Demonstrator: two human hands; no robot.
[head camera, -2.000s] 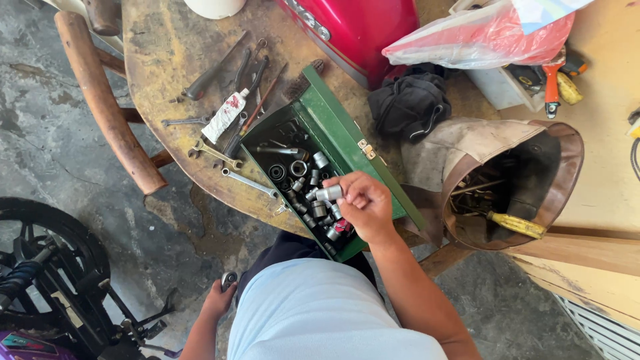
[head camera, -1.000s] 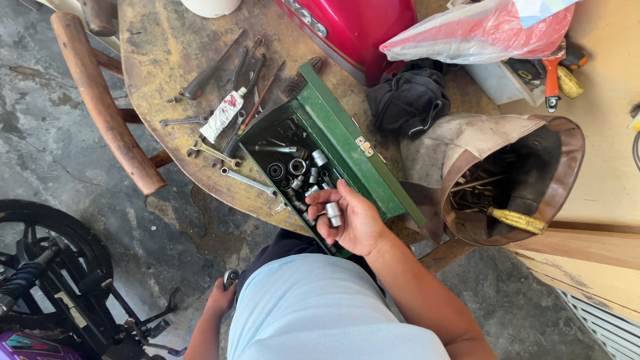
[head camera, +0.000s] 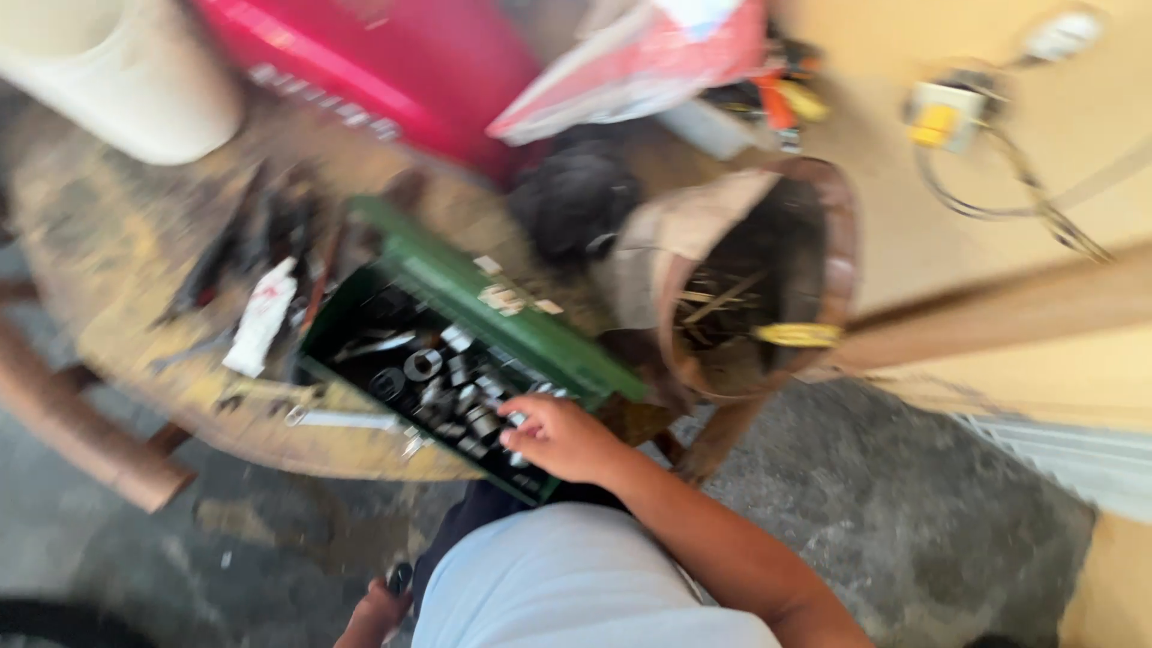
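My right hand is over the near right part of an open green metal toolbox, fingertips at the loose sockets inside. A small metal piece shows at its fingertips; blur hides whether it is pinched or lies below. Low at the left of my body, my left hand is closed around a dark-ended tool, mostly hidden, perhaps a ratchet. Beside the box on the wooden table lie a combination wrench, a stained white tube and dark hand tools.
A red motorcycle panel, a white container and black cloth lie beyond the toolbox. At the right stand a brown-rimmed bag with a yellow-handled tool and a wooden beam. A wooden chair part is at the left.
My right hand, which held up a socket above the toolbox, has lowered to the loose sockets. The view has shifted and blurred. My left hand stays low with its tool.
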